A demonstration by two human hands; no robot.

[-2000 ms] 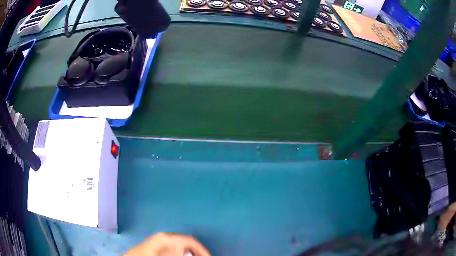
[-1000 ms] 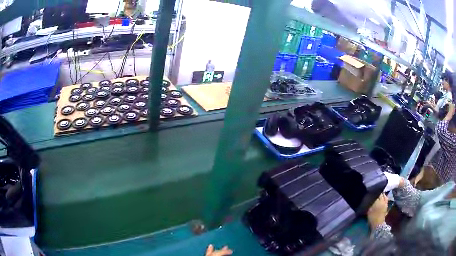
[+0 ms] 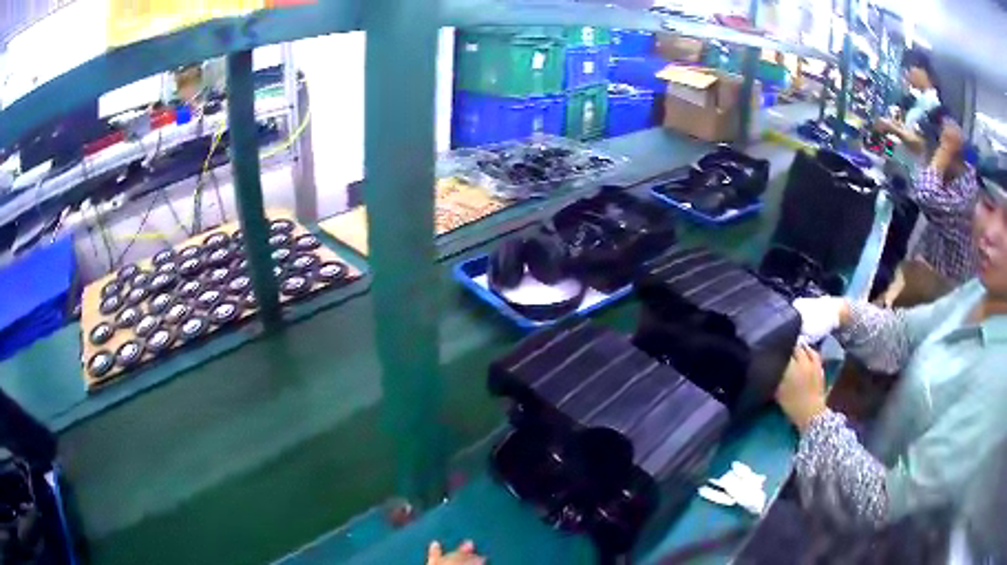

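Observation:
Only the fingertips of one hand, apparently my right hand (image 3: 454, 553), show at the bottom edge, over the teal bench. The rest is cut off, so what it holds cannot be told. My left hand is not in view. Nearest in front are stacked blister trays (image 3: 618, 392), black and ribbed, with glossy black parts (image 3: 574, 475) at their near left side. A second ribbed stack (image 3: 723, 292) stands behind them. A blue tray (image 3: 477, 289) on the conveyor holds black headphones (image 3: 530, 265) and a black blister tray (image 3: 613, 232).
A green post (image 3: 403, 265) rises near the bench edge. A person (image 3: 939, 386) at the right has both hands by the rear stack. White gloves (image 3: 738, 486) lie on the bench. Black discs stand on a brown board (image 3: 226, 320) across the conveyor (image 3: 254, 441). Another blue tray (image 3: 734, 212) is farther back.
The view has swung from the bench and white box towards the right, bringing the stacks and the person into view. The fingertips are now beside the post's foot.

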